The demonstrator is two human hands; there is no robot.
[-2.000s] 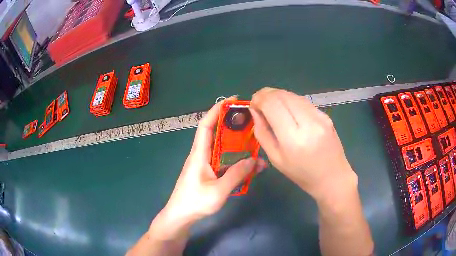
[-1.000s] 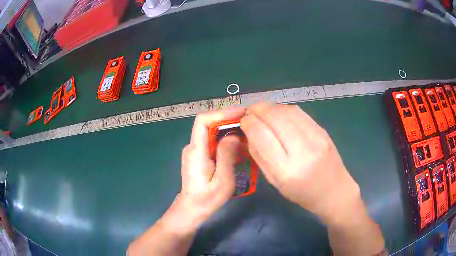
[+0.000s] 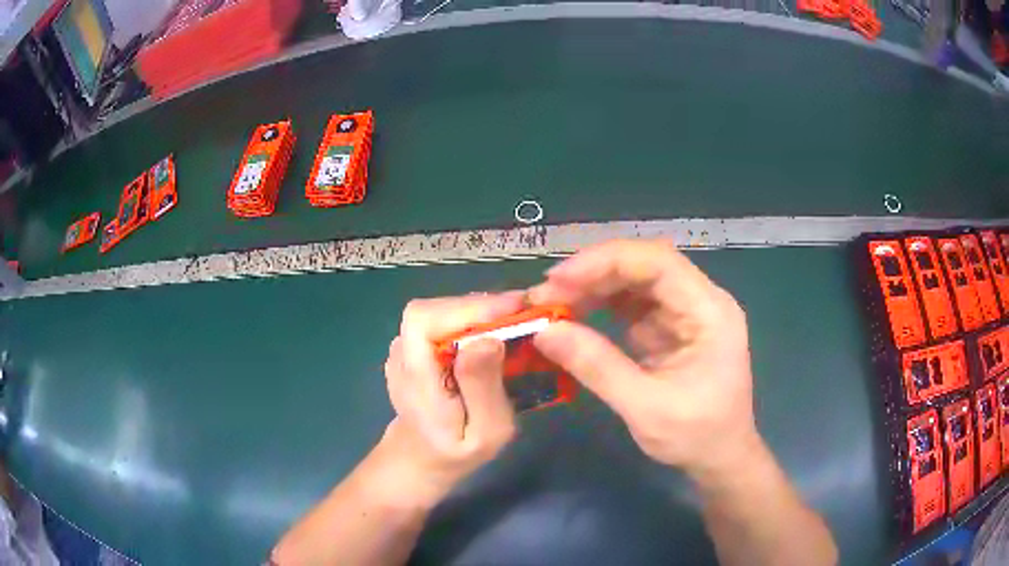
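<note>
My left hand (image 3: 443,387) is wrapped around an orange multimeter housing (image 3: 564,387), its thumb on the near face, and holds it above the green surface. A white end strip (image 3: 506,334) lies along the housing's upper short end. The thumb and index finger of my right hand (image 3: 664,354) are at the right end of this strip, touching the housing's corner. Whether they pinch the strip itself cannot be told. My left hand hides much of the housing's face.
Two stacks of orange housings (image 3: 341,160) and several loose housings (image 3: 164,186) lie at the left beyond the pale strip (image 3: 387,250). Two thin white rings (image 3: 529,211) lie beyond it. A black tray (image 3: 882,381) of orange housings stands at the right.
The housing has tilted, so its short end with the white strip faces the camera more. My left thumb has moved up to that end. My right fingers have spread apart somewhat. The view has shifted slightly.
</note>
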